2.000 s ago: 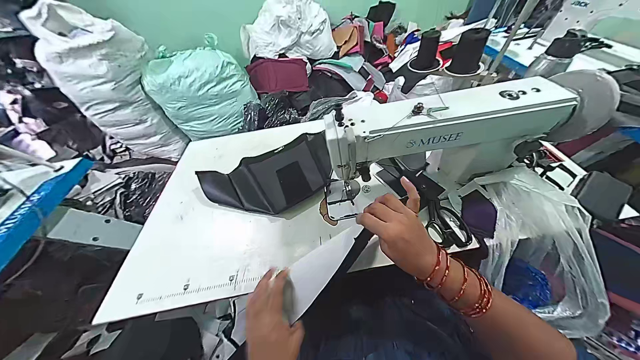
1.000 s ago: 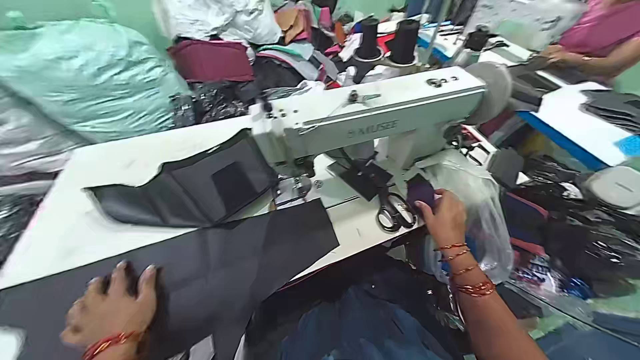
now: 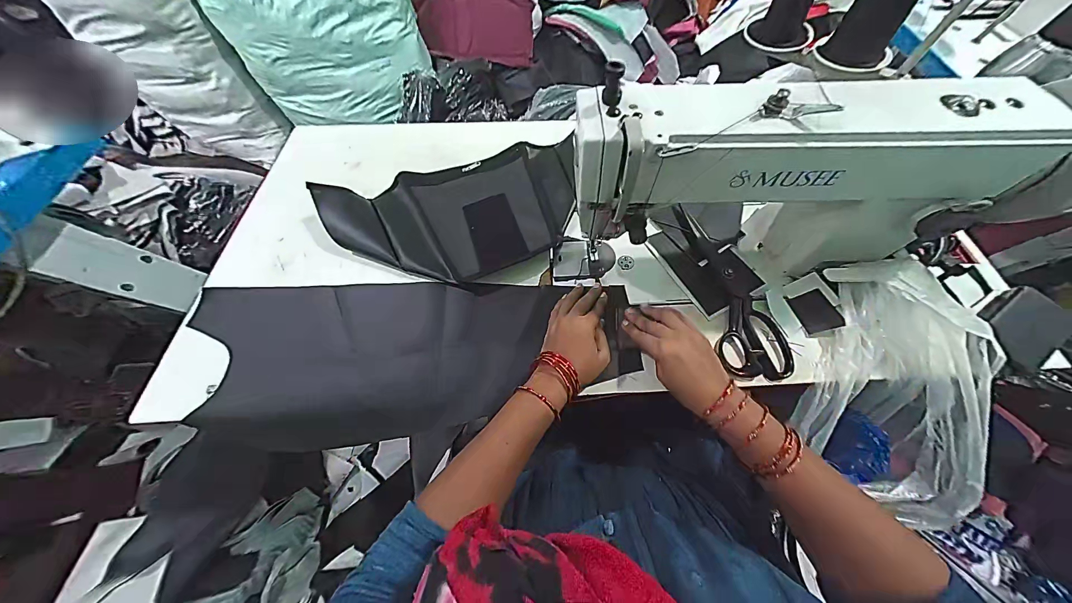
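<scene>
A long dark fabric panel (image 3: 377,360) lies across the front of the white table and hangs over its edge. My left hand (image 3: 579,331) rests flat on the panel's right end, fingertips just below the presser foot (image 3: 595,264) of the Musee sewing machine (image 3: 804,159). Close to its right, my right hand (image 3: 670,347) touches a small dark piece (image 3: 626,335) at that end with its fingertips. Whether either hand pinches the cloth cannot be told. Behind the panel lies a folded black piece with a pocket patch (image 3: 452,218).
Black-handled scissors (image 3: 754,339) lie right of my right hand, blades on a dark rectangular piece (image 3: 695,272). A clear plastic bag (image 3: 913,377) hangs at the table's right edge. Stuffed sacks (image 3: 318,59) and cloth scraps stand behind. A blurred shape is at the upper left.
My left hand has moved right along the dark panel to the presser foot. My right hand has left the small dark piece beside the scissors and come in beside the left. The view has shifted.
</scene>
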